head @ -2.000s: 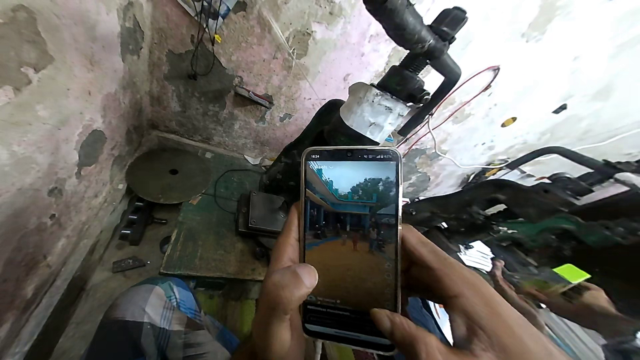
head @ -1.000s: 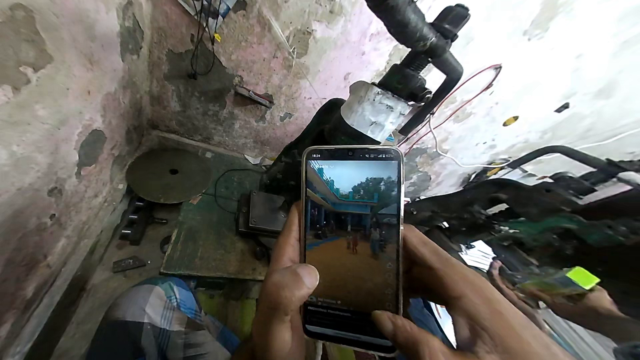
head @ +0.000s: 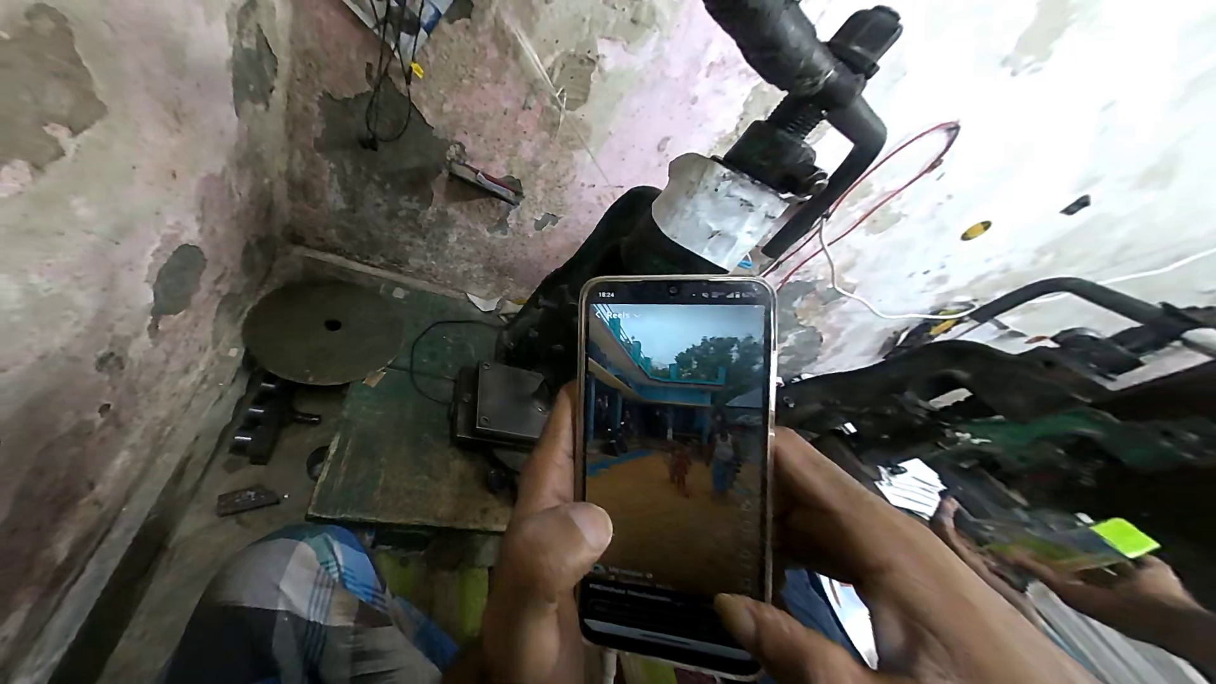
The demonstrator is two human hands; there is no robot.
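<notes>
A smartphone (head: 675,475) in a clear case stands upright between my hands, its screen lit with an outdoor scene of a building, trees and people. My left hand (head: 551,560) grips its left edge, the thumb lying over the side of the screen. Around the right edge and lower corner is my right hand (head: 883,579), its thumb on the bottom of the screen. Behind the phone stands a dark machine (head: 608,252) with a white wrapping (head: 717,211) around its upper part. A metal plate (head: 510,399) at its base is just left of the phone.
A round metal disc (head: 323,332) lies by the wall on a worn green board (head: 408,465). Checked cloth (head: 285,598) covers a knee at lower left. At right, another person's hands (head: 1111,589) hold something near a bright yellow-green object (head: 1126,538), beside dark machinery (head: 997,389).
The other person's hands and the yellow-green object at the right have shifted slightly. Figures in the scene on the phone screen have moved. My hands keep their hold on the phone.
</notes>
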